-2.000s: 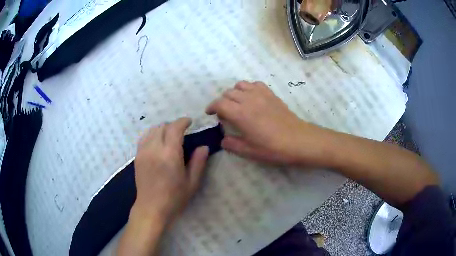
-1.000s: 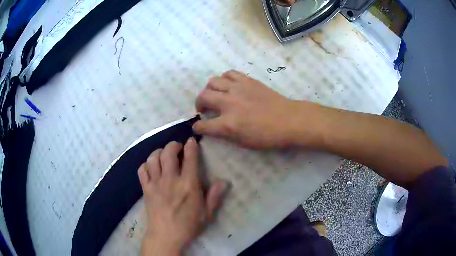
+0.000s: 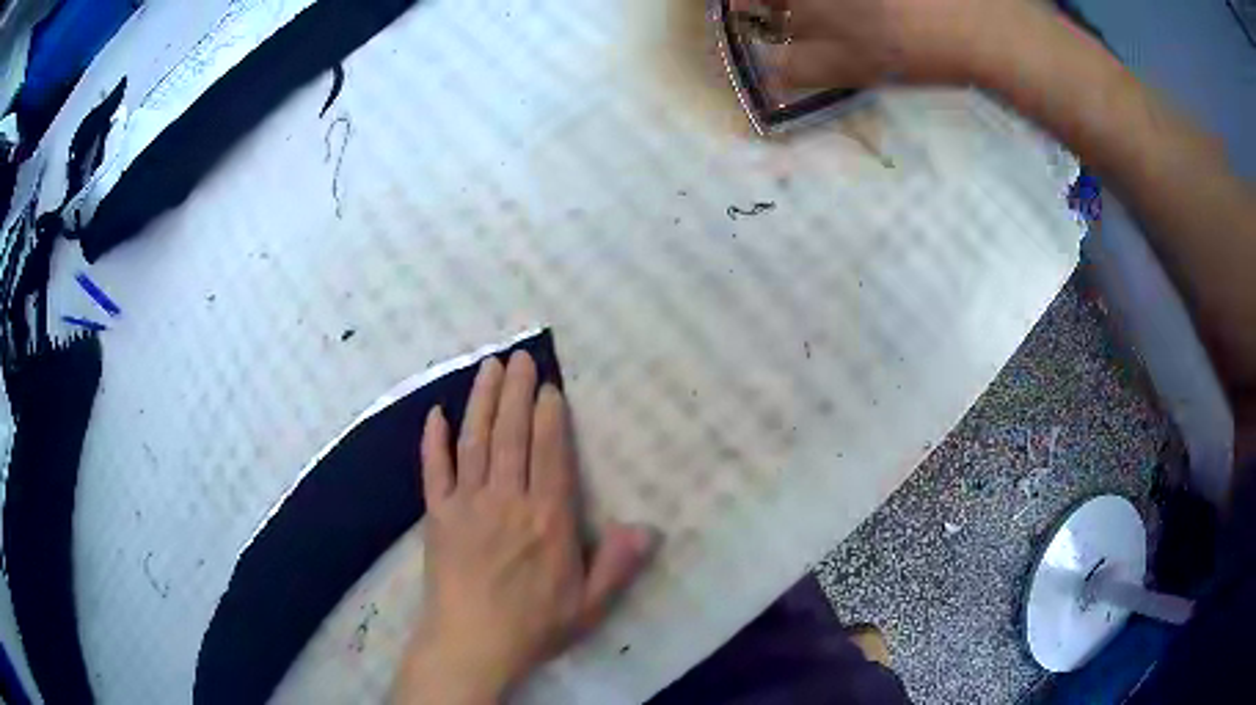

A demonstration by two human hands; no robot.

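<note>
A curved dark collar piece (image 3: 324, 551) lies flat at the near edge of the table, with a narrow white strip along its outer curve. My left hand (image 3: 510, 510) lies flat on its right end, fingers on the dark face and thumb out on the cover; it grips nothing. My right hand (image 3: 854, 48) is at the top, over the steam iron (image 3: 760, 97), fingers curled at its handle. The hand and the top edge hide most of the iron; the tip of its soleplate shows on the cover.
A pile of dark collars (image 3: 48, 510) curves along the left, with small blue sticks (image 3: 97, 293) near its end. A dark strip with white part (image 3: 234, 124) lies on the far side. Loose threads (image 3: 751, 211) dot the cover. A round white metal base (image 3: 1088, 579) stands on the speckled floor.
My right hand has left the collar's end and moved up and right to the iron. My left hand has flattened and shifted slightly right on the collar piece.
</note>
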